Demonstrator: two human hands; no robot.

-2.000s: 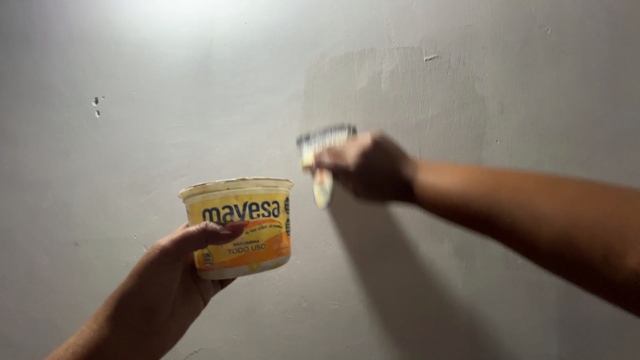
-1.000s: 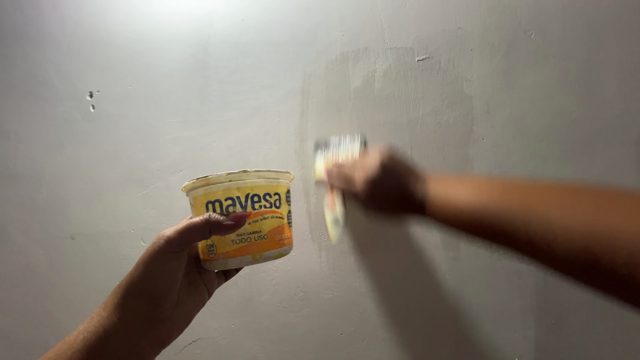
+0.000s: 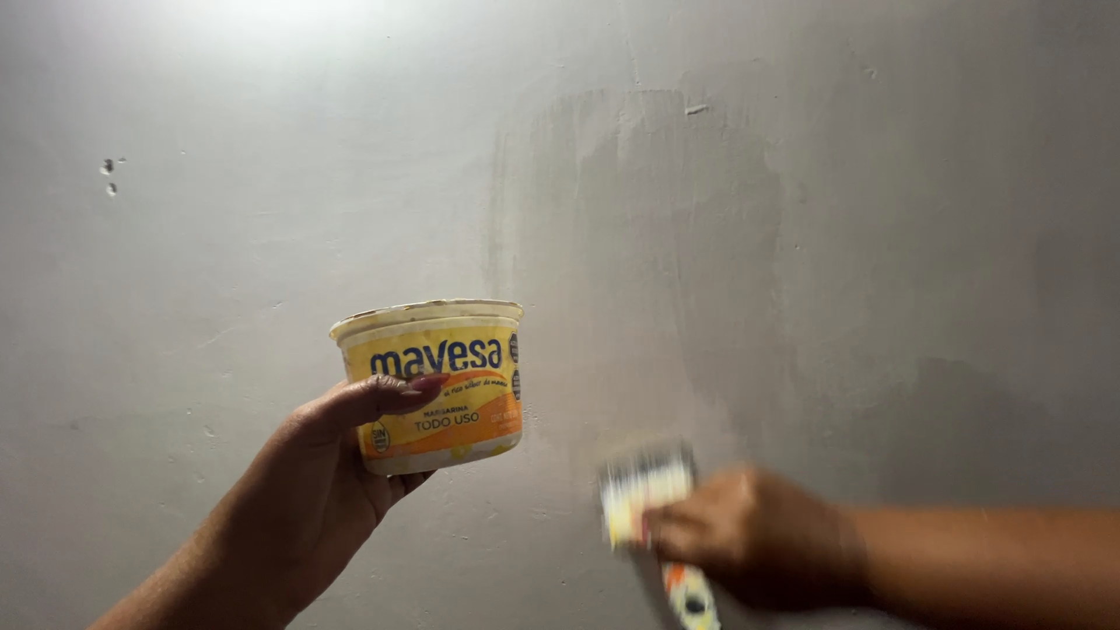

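Observation:
My left hand (image 3: 324,472) holds a yellow and orange Mavesa margarine tub (image 3: 437,385), its thumb across the front and fingers beneath. The tub is upright; its contents are hidden behind the rim. At the lower right, my right hand (image 3: 752,534) grips a paintbrush (image 3: 647,499) by the ferrule area, bristles up and handle hanging below. Hand and brush are blurred by motion. The bristles are at the grey wall (image 3: 262,219), though contact cannot be told for sure. Above them a darker, streaked patch (image 3: 647,219) marks the wall.
Small holes (image 3: 109,175) pit the wall at the left. A little raised chip (image 3: 696,109) sits near the top of the darker patch. Another darker area (image 3: 945,429) lies at the right. Bright light falls from the upper left.
My right hand has moved down the wall with the brush, from beside the tub to below and right of it. My left hand still holds the tub; it sits slightly lower in view.

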